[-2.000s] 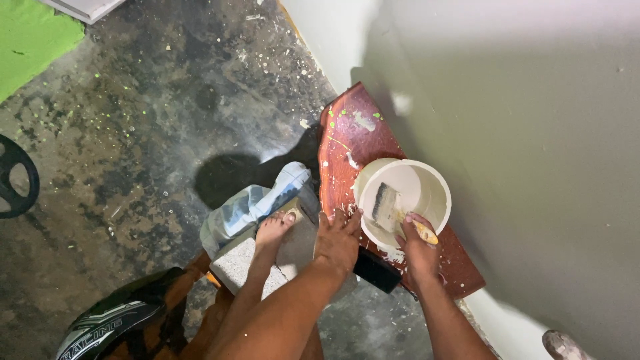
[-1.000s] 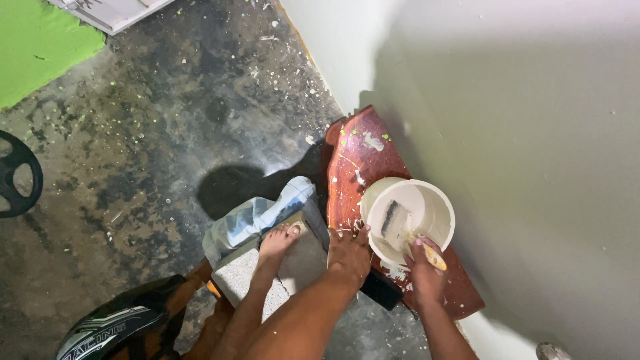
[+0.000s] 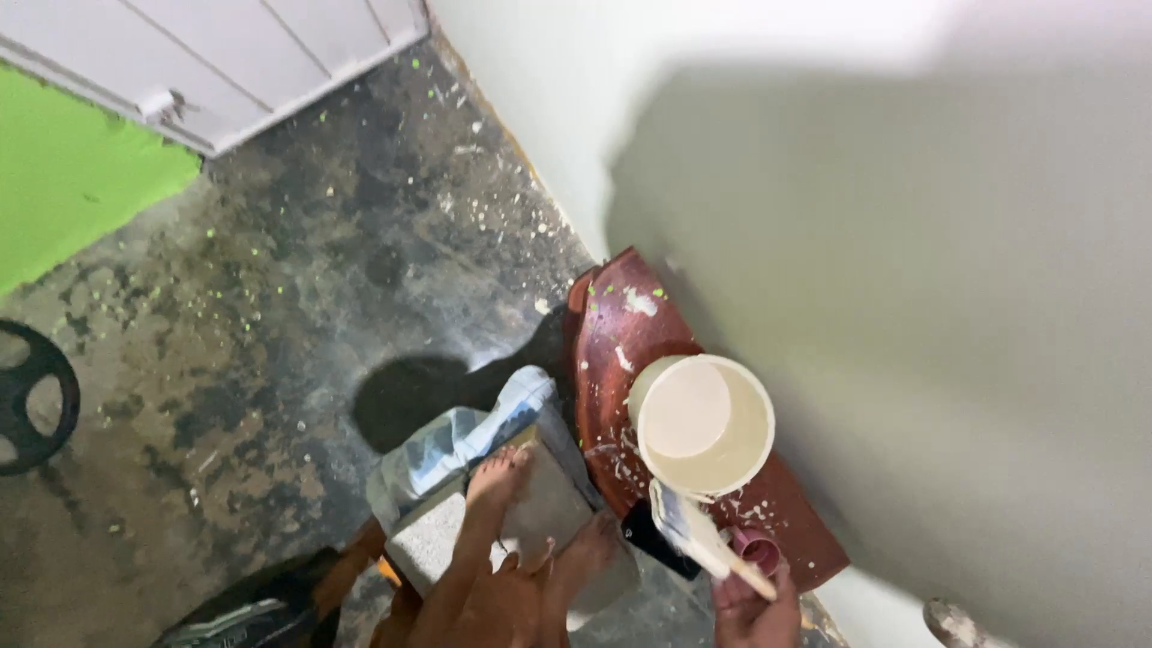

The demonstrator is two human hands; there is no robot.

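Observation:
My right hand (image 3: 756,607) grips the handle of a broad, paint-coated paintbrush (image 3: 697,531) at the lower centre right. The bristles point up and left, just below the rim of a white plastic bucket (image 3: 641,432). That bucket, with pale paint inside, stands on a red-brown wooden board (image 3: 630,333) spattered with paint. Beside my right fingers is a small pink cup (image 3: 756,549); whether they touch it is unclear. What appears to be my left hand (image 3: 508,589) is low between my legs, its fingers blurred and partly hidden.
My bare feet rest on a grey block (image 3: 540,504) beside a pale blue plastic bag (image 3: 459,441). A flat black object (image 3: 657,540) lies by the board. The wall (image 3: 855,270) rises at the right. A white door (image 3: 225,54) and black steering wheel (image 3: 36,396) are at the left.
The paintbrush has come out of the bucket in my right hand and moved toward me. My left hand has left the board beside the bucket. The pink cup now shows.

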